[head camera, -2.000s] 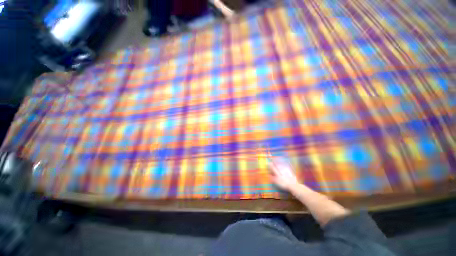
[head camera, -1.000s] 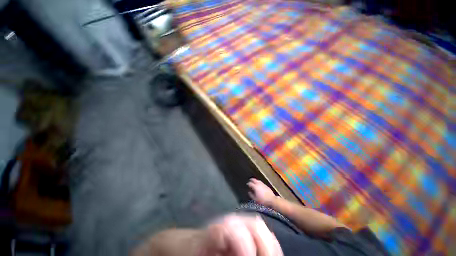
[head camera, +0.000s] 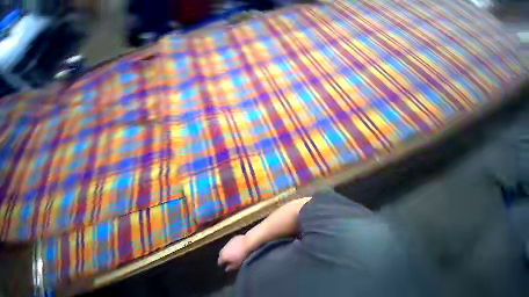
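Plaid fabric (head camera: 255, 110) in orange, yellow, blue and purple covers most of the table. A crosswise ply end shows left of centre, with a loose flap edge near the front left. A pale, thin wooden strip (head camera: 191, 241) lies along the near table edge, beside the cloth. My right hand (head camera: 233, 253) hangs low just off that edge, touching neither cloth nor strip. It is blurred and its fingers look curled; I see nothing in it, but cannot tell its grip. My left hand is out of the picture.
A shiny metal bar (head camera: 39, 270) stands out at the table's lower left corner. Dark clothing of a person (head camera: 151, 17) shows beyond the far edge. A blurred white and dark object (head camera: 26, 43) is at the upper left. Grey floor lies at the right.
The view has swung from the table's end and floor back across the cloth. My left hand has left the picture. My right hand is now lower left, beside the pale strip.
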